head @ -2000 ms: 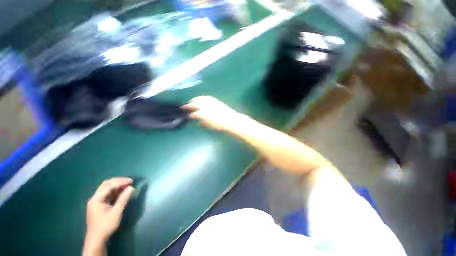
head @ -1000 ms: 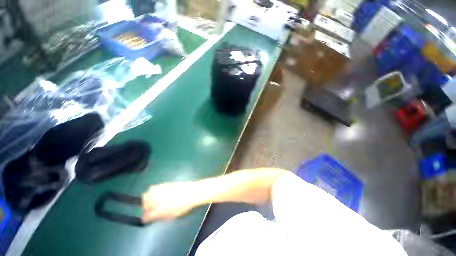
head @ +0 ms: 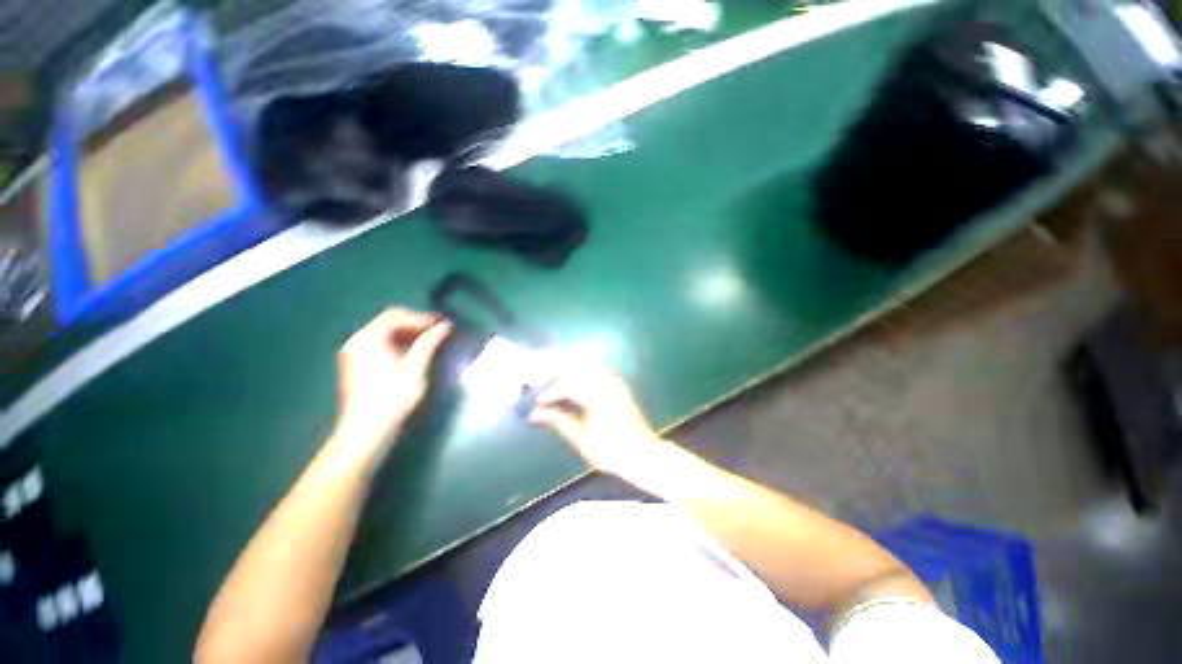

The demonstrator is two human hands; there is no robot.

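Observation:
A thin black open frame (head: 469, 293) is over the green bench in front of me, blurred by motion and glare. My left hand (head: 395, 374) has thumb and fingertips pinched at the frame's left side. My right hand (head: 586, 413) has its fingertips closed around a small dark bit at the lower right; I cannot tell whether it belongs to the same frame. A rounded oblong bundle of black parts (head: 508, 214) lies behind the frame, beside a lumpy black pile (head: 376, 123) at the bench's white strip.
A large dark stack of black parts (head: 907, 156) stands at the bench's right end. A blue tray of tan pieces (head: 162, 175) is at upper left, with clear plastic bags behind. Black parts with white labels (head: 58, 571) lie lower left. A blue crate (head: 966, 584) is on the floor.
The view has swung, so the bench items appear farther right. My left hand has come into view at the frame, which my right hand held alone a second ago.

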